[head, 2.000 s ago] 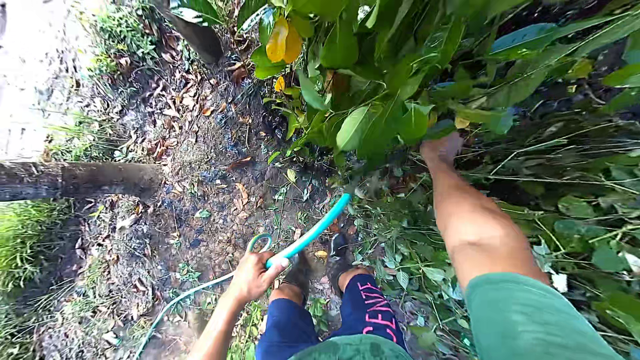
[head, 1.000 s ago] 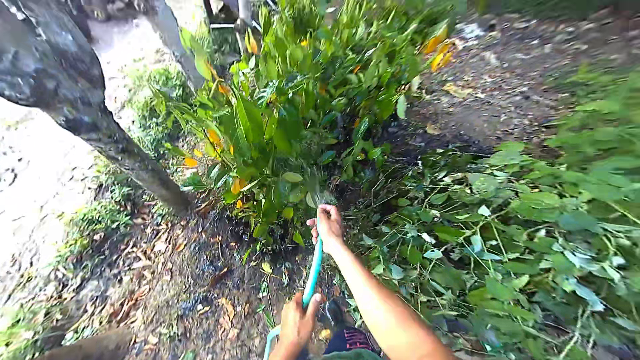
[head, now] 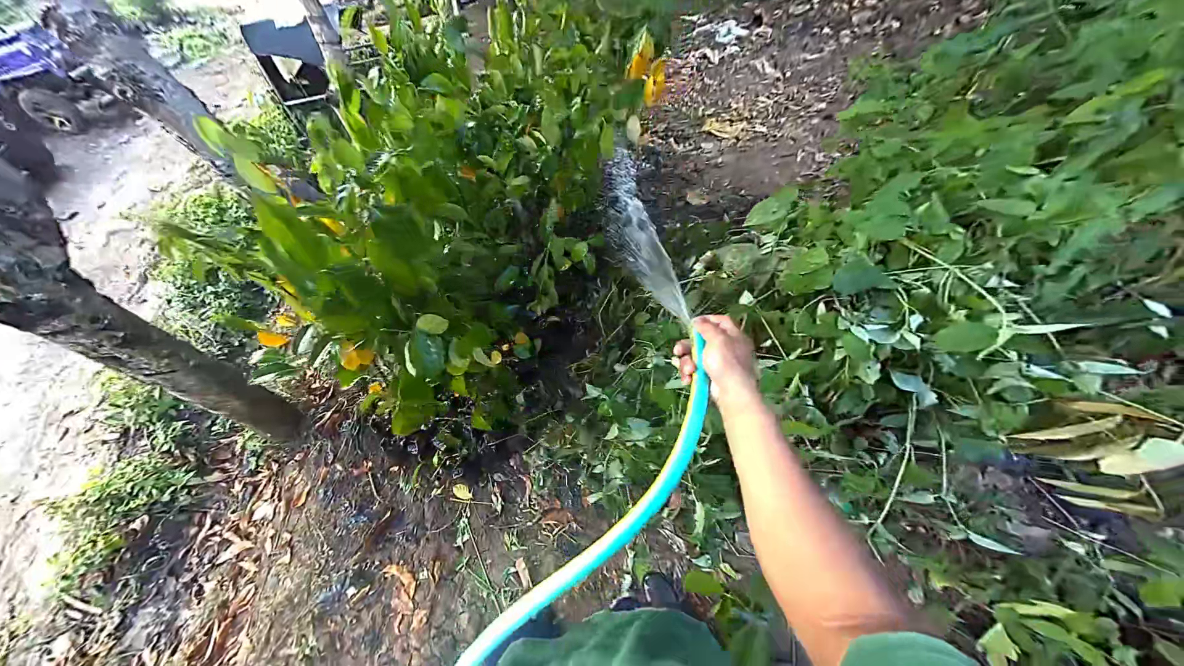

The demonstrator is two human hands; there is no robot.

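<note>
My right hand [head: 723, 356] grips the open end of a turquoise garden hose [head: 655, 499], its thumb at the mouth. A fanned spray of water [head: 646, 250] leaves the hose and reaches the right side of a leafy green bush [head: 435, 231] with some yellow-orange leaves. From my hand the hose curves down and left, out of the bottom edge. My left hand is out of view.
A slanting tree trunk [head: 176, 365] stands at the left. Cut leafy stems [head: 860, 342] cover the ground at the right. Dry leaves [head: 240, 555] lie at lower left. A dark wheel [head: 51, 109] shows at upper left.
My right hand, among the leaves two seconds ago, came to the hose end one second ago and remains there. My left hand, on the hose in both earlier frames, has left the view. The view has swung.
</note>
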